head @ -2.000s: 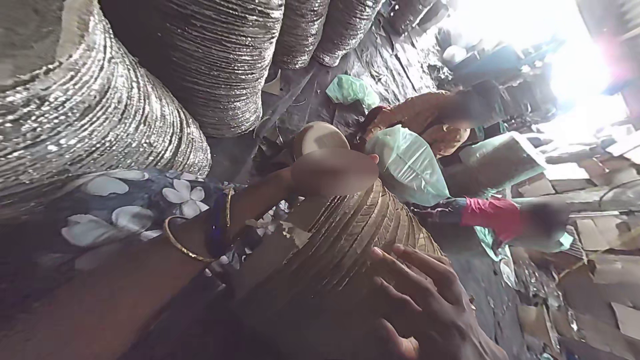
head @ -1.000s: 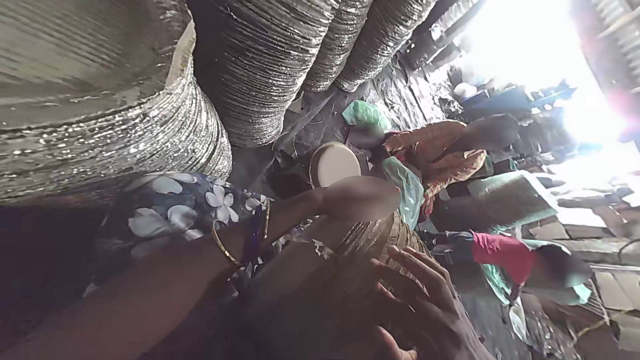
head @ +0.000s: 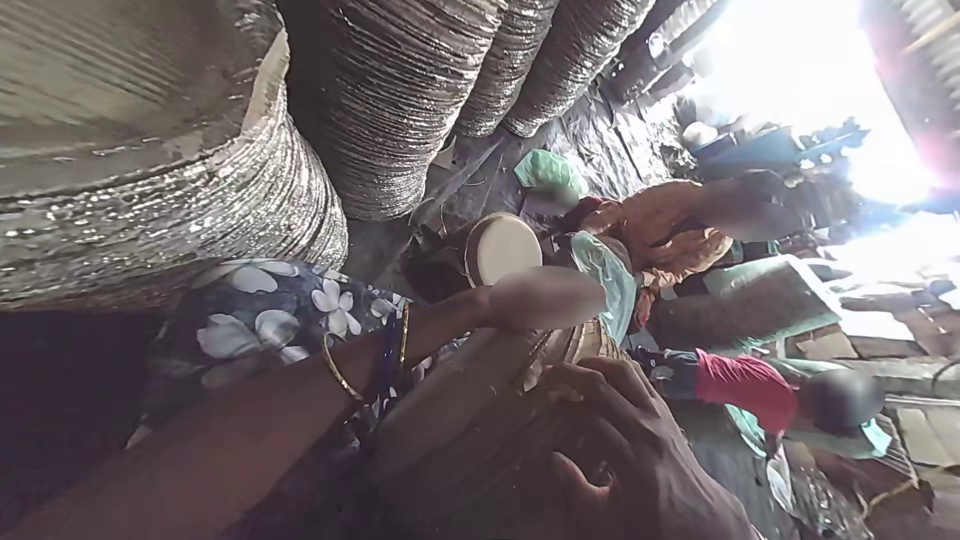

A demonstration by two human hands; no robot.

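Note:
A bulky brown stack of thin ridged layers (head: 589, 341) lies in front of me, its near side smooth and in shadow. My left hand (head: 546, 298), with gold and blue bangles on its wrist, is over the stack's upper edge; it is blurred, so its grip cannot be told. My right hand (head: 622, 431) rests against the layers from the lower right, with bent fingers touching them and the thumb apart. Just above my left hand is a round pale disc with a darker rim (head: 508, 251).
Tall silvery stacks of thin layers (head: 390, 97) stand at the upper left, one large one (head: 225, 202) close to me. Dark sheeting (head: 592, 139) covers the ground. A person in orange (head: 667, 225) and a person in red (head: 746, 390) sit to the right, near green plastic bags (head: 551, 171).
Both hands stay at the brown stack; the fingers of my right hand are more bent than before. The view has shifted, showing more of the large silvery stack and the pale disc.

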